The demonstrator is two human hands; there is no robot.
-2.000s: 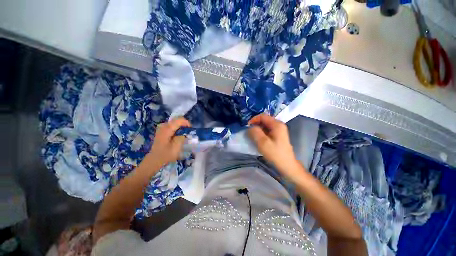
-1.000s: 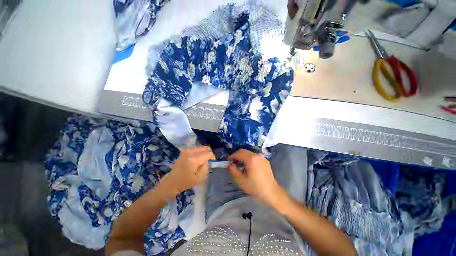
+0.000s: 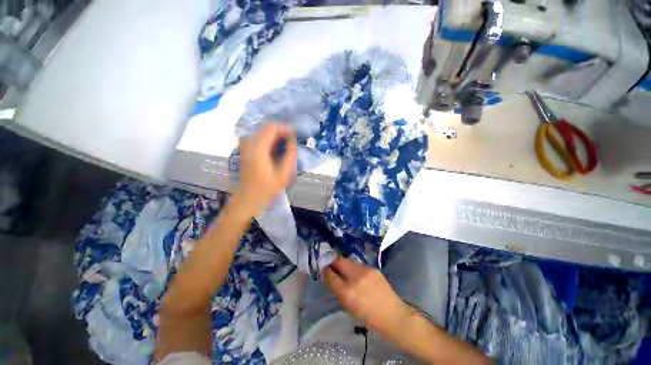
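A dark blue floral fabric panel with a pale shirred part lies on the machine table and hangs over its front edge. My left hand is blurred over the fabric near the table edge; its fingers are curled and I cannot tell what they hold. A pale smooth fabric strip hangs from below it toward my lap. My right hand pinches the lower fabric edge in front of my lap.
The sewing machine head stands at the back right. Red-and-yellow-handled scissors lie right of the needle area. Floral fabric is heaped below left. Pale blue gathered pieces and a blue bin are below right.
My left hand has moved from beside my right hand up and forward over the table. My right hand still holds fabric near my lap. The view has shifted, showing more of the machine head.
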